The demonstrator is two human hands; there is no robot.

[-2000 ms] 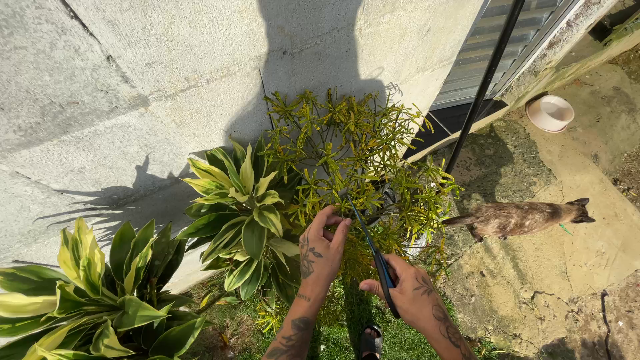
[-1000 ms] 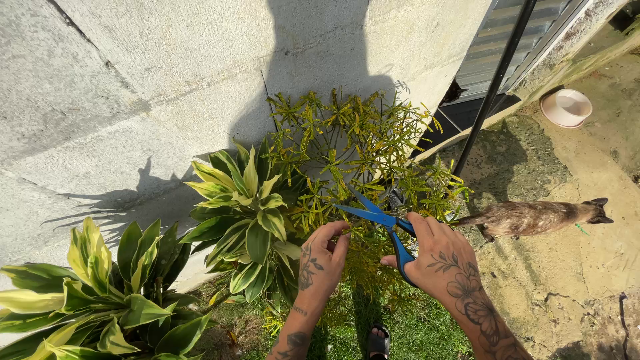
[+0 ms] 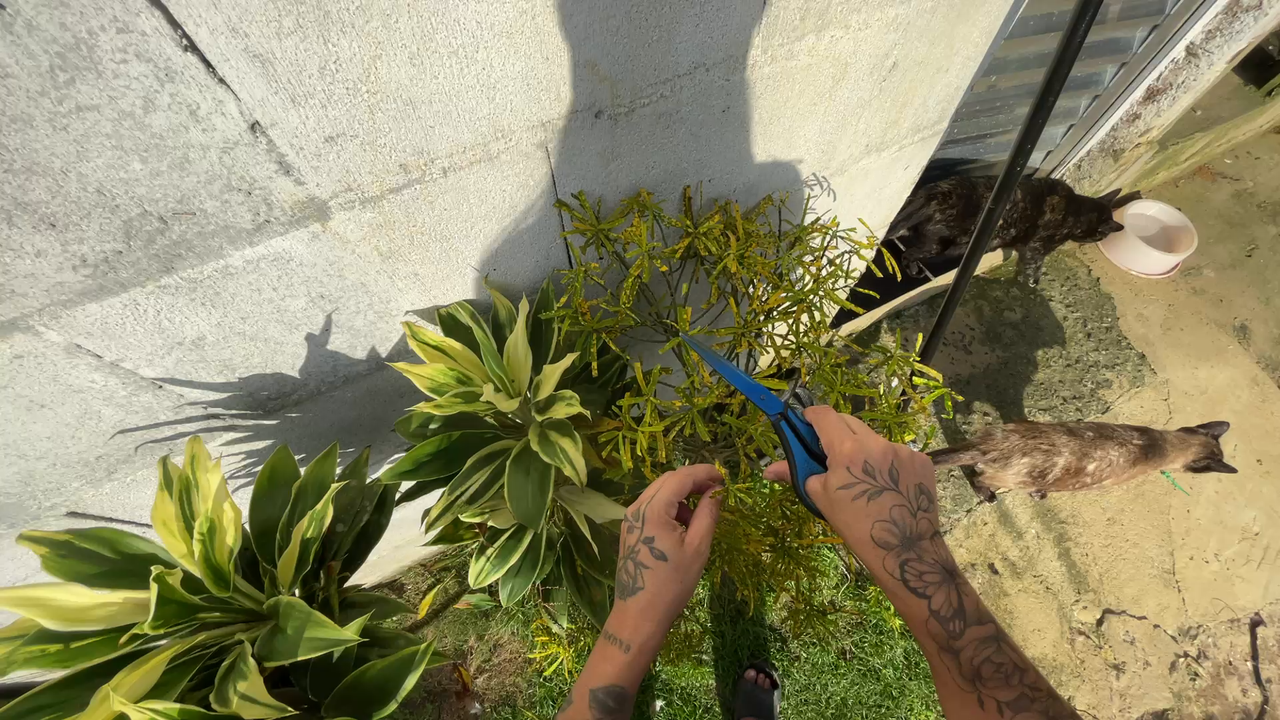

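My right hand [image 3: 865, 475] grips the handles of blue-bladed scissors [image 3: 750, 387], whose blades lie together and point up-left over a shrub with narrow yellow-green leaves [image 3: 700, 260]. Lower left of the handles, my left hand [image 3: 672, 525] has thumb and fingertips pinched together at the shrub's front leaves. Whether a leaf is between those fingertips cannot be told. Left of the shrub grows a broad-leaved variegated plant [image 3: 528, 480].
Behind the plants rises a concrete wall [image 3: 400, 130]. A black pole [image 3: 1010, 180] slants at the right. A dark cat [image 3: 1040, 215] stands by a pale bowl [image 3: 1150, 240]; a brown cat [image 3: 1090, 455] is below. Another variegated plant [image 3: 250, 590] is lower left. A sandaled foot [image 3: 757, 690] shows below.
The scissors' blades, apart one second ago, have come together and now point more steeply up-left. A dark cat has come into view beside the bowl.
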